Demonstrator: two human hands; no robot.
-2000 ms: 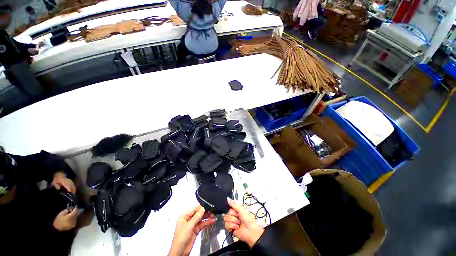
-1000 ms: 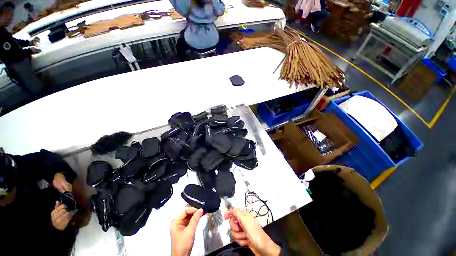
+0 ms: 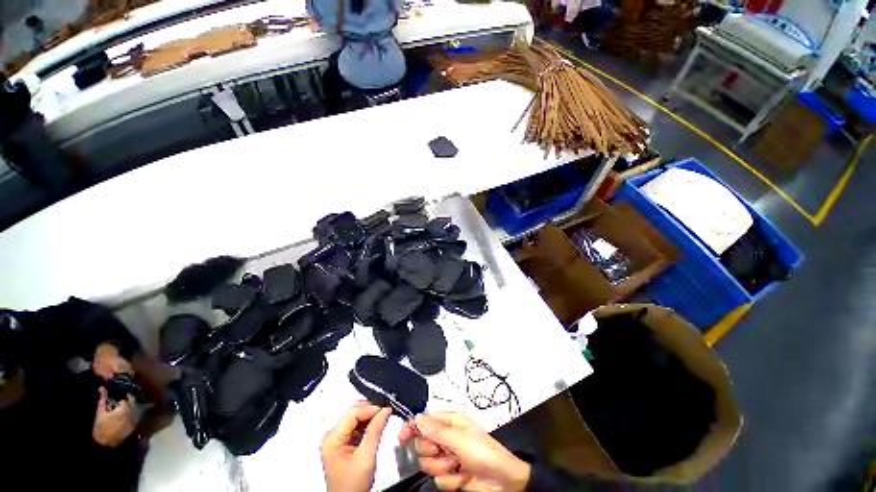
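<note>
A black rounded pouch [image 3: 392,381] with a pale line along its lower edge lies in front of me, below the heap. My left hand [image 3: 353,444] pinches the pouch's near edge between thumb and fingertips. My right hand [image 3: 465,450] is closed at the right end of the same edge, with fingertips together; something small and thin may be in them, too blurred to name. A large heap of similar black pouches [image 3: 288,317] lies beyond and to the left.
Thin cords [image 3: 490,384] lie right of the pouch. A round carton [image 3: 722,384] of black pieces stands at right, with a blue crate [image 3: 663,298] behind. A co-worker in black [image 3: 67,413] sits at left. A leather strip bundle [image 3: 586,115] lies on the far table.
The pouch, upright between both hands two seconds ago, now lies tilted with its pale-lined edge towards me. My right hand has moved in from the right to that edge. The view has shifted slightly.
</note>
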